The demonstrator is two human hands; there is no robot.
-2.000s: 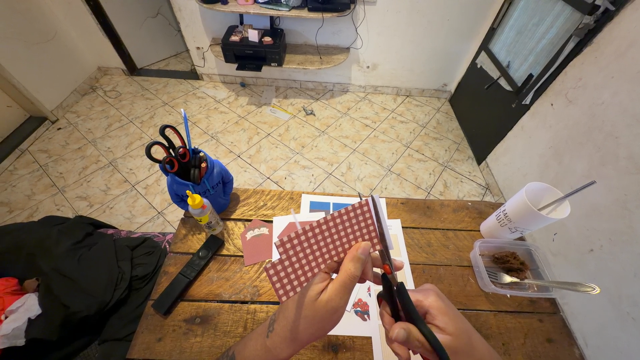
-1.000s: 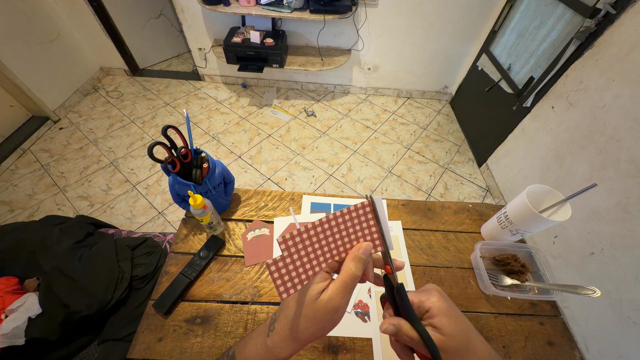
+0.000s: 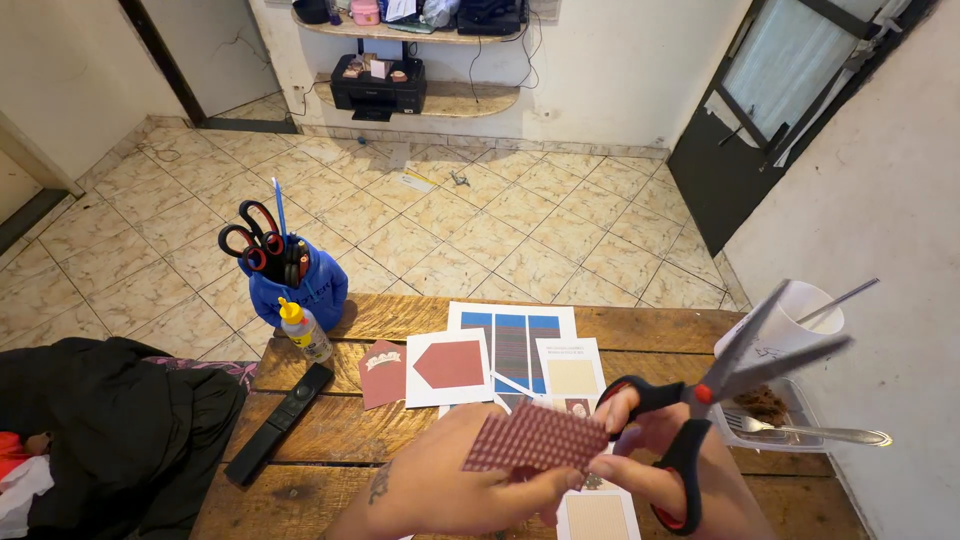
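My left hand [image 3: 465,480] holds a dark red checked paper [image 3: 536,439], slightly blurred, low over the wooden table. My right hand [image 3: 652,457] has its fingers in the handles of black and red scissors [image 3: 703,395], whose blades are spread and point up and right. Its fingertips are also at the paper's right edge. Behind the hands lie a white card with a red pointed shape [image 3: 452,365], a red paper tag [image 3: 383,375] and a printed sheet with blue and striped panels [image 3: 512,341]. Sheets with beige squares [image 3: 574,375] lie partly under the hands.
A blue hoodie-shaped holder [image 3: 319,289] with scissors and pens stands at the table's back left, beside a glue bottle [image 3: 306,334] and a black remote control [image 3: 279,425]. At right are a white cup [image 3: 795,322] and a plastic container [image 3: 806,442] with food and a fork.
The scissors have come away from the checked paper and tilted to the right with their blades spread. The paper has been lowered and turned, and the white card with the red shape now shows.
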